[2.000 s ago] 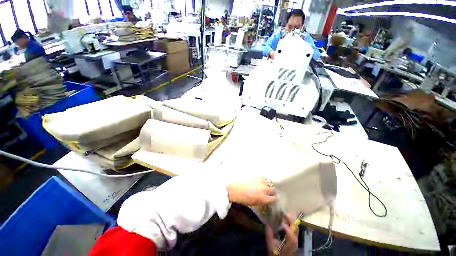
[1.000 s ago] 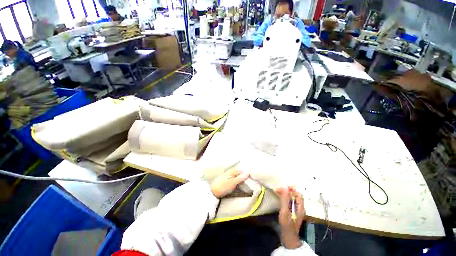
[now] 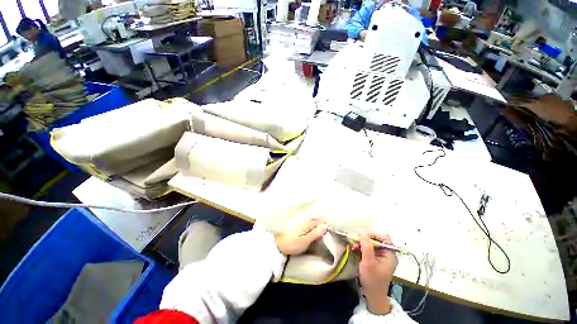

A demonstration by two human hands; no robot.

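Note:
A beige fabric bag (image 3: 314, 266) with yellow edge binding lies at the table's front edge, its near part folded over the edge. My left hand (image 3: 302, 237) lies on the fabric and pinches it near a seam. My right hand (image 3: 376, 259) holds a slim pale yellow-and-white pen-like thread burner (image 3: 373, 242), its tip pointing left at the fabric close to my left fingertips. Whether the tip touches the fabric cannot be told. A thin lead trails right from the tool's back end.
Folded beige bags (image 3: 126, 139) are piled at the left. A blue bin (image 3: 76, 266) with grey-beige pieces stands lower left. A black cord (image 3: 465, 205) lies on the table (image 3: 506, 253) at right. A white sewing machine (image 3: 379, 76) stands behind; a person in blue sits beyond it.
The fabric has been turned from its raised, spread position so its yellow edge shows. The burner has swung from pointing downward to pointing left, close to my left hand. The view has shifted slightly.

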